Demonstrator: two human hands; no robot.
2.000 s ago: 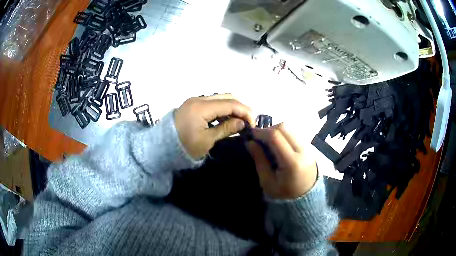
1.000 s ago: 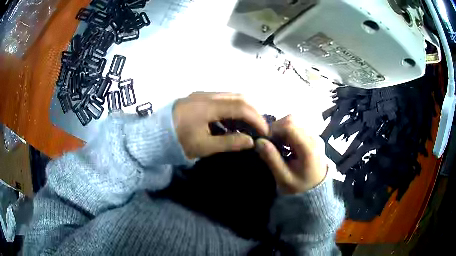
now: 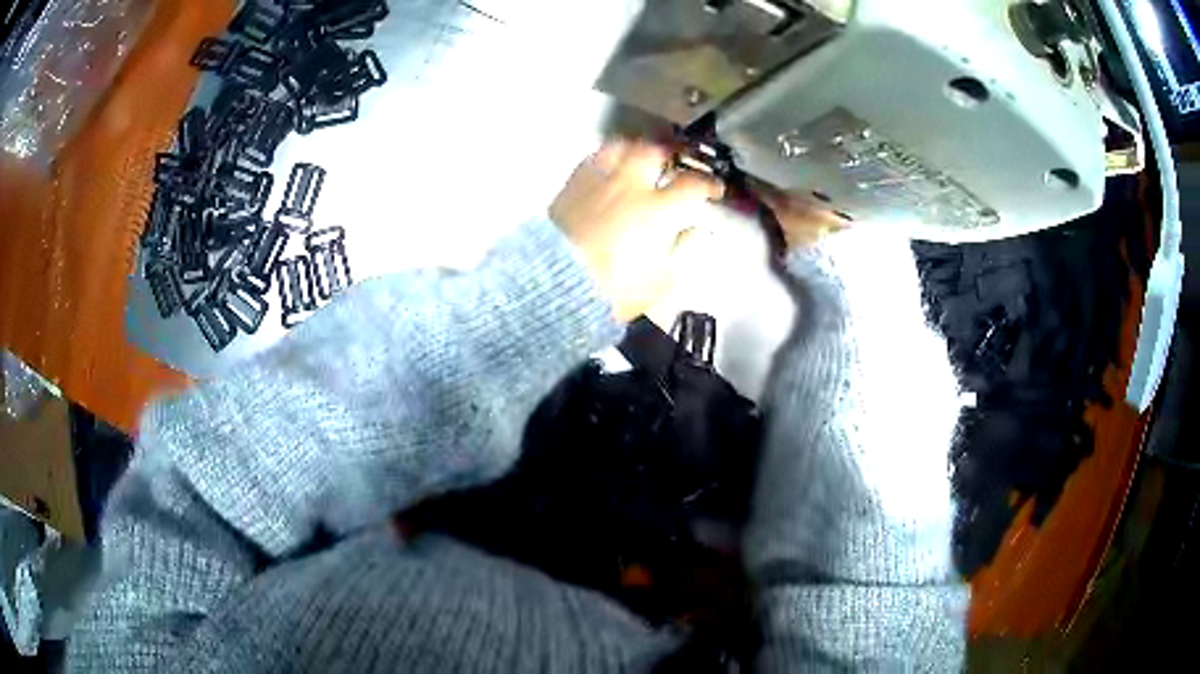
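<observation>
My left hand (image 3: 634,224) is under the front of the cream-white sewing machine head (image 3: 908,125), its fingers on a small black piece (image 3: 704,161) near the needle area. The piece looks like a strap with a buckle, but it is blurred. My right hand (image 3: 803,221) is at the other side of the piece, mostly hidden by the machine head, so its grip cannot be seen. A dark heap of straps (image 3: 632,448) lies at the front edge and lap, with one buckle (image 3: 694,338) at its top on the bright plate.
A pile of black slide buckles (image 3: 237,171) lies on the left of the plate. A heap of black webbing pieces (image 3: 1040,342) lies at the right, partly behind my right sleeve. A clear plastic bag (image 3: 59,79) is at the left edge, and a white bar (image 3: 1161,316) at far right.
Both hands have moved forward from above the lap heap to beneath the machine head, with the black piece. The buckle and heap at the front edge are now uncovered.
</observation>
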